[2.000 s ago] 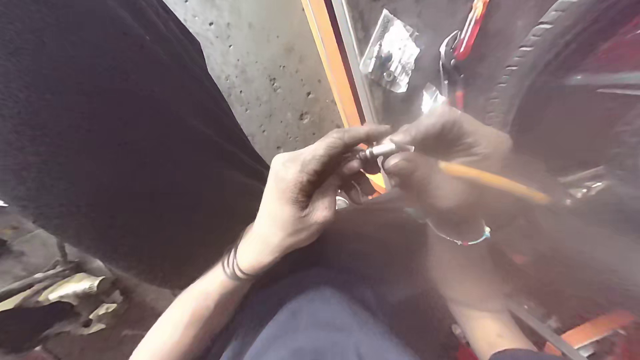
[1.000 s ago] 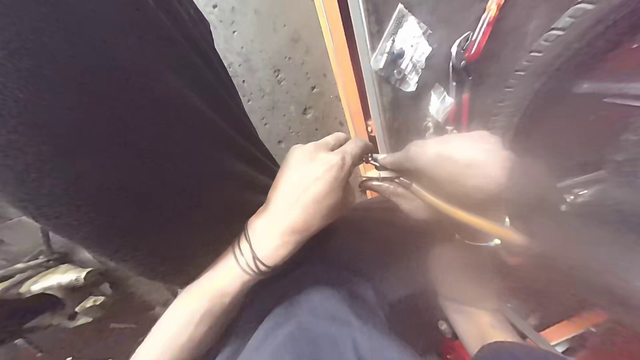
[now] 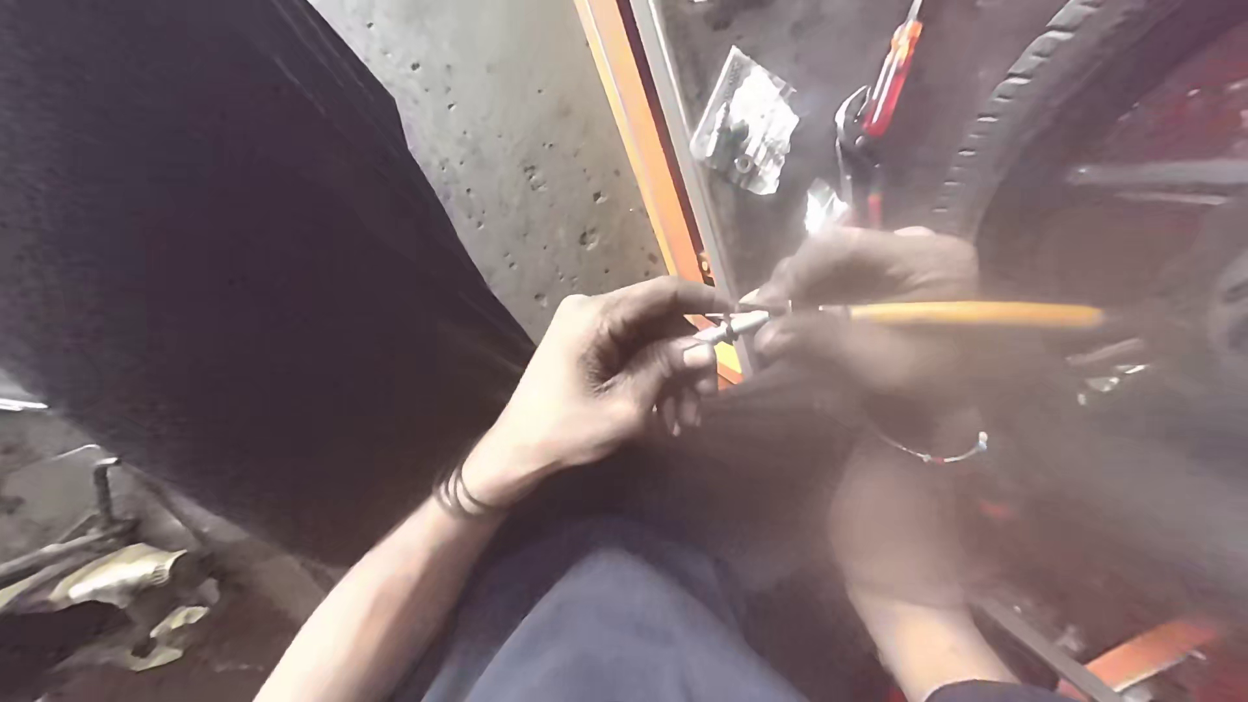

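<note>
Between the thumb and forefinger of my left hand (image 3: 624,366) is a small silvery metal fitting (image 3: 726,330), its tip pointing right. My right hand (image 3: 868,302), blurred, meets it from the right and grips a tool with a long yellow-orange handle (image 3: 975,313), which lies level and sticks out to the right. The tool's working end is hidden in my right fingers, close to the fitting; whether they touch I cannot tell. Dark bands circle my left wrist and a thin beaded bracelet my right.
Beyond my hands an orange metal bar (image 3: 643,146) runs along the pitted concrete floor (image 3: 507,156). Past it lie a clear plastic bag of small parts (image 3: 749,122), a red-handled screwdriver (image 3: 892,78) and pliers (image 3: 856,146). A tire (image 3: 1014,107) stands at right, metal parts (image 3: 117,575) at lower left.
The yellow-orange handle has swung from slanting down to the right to level. The fitting shows plainly between my fingers now; one second ago my fingers mostly covered it.
</note>
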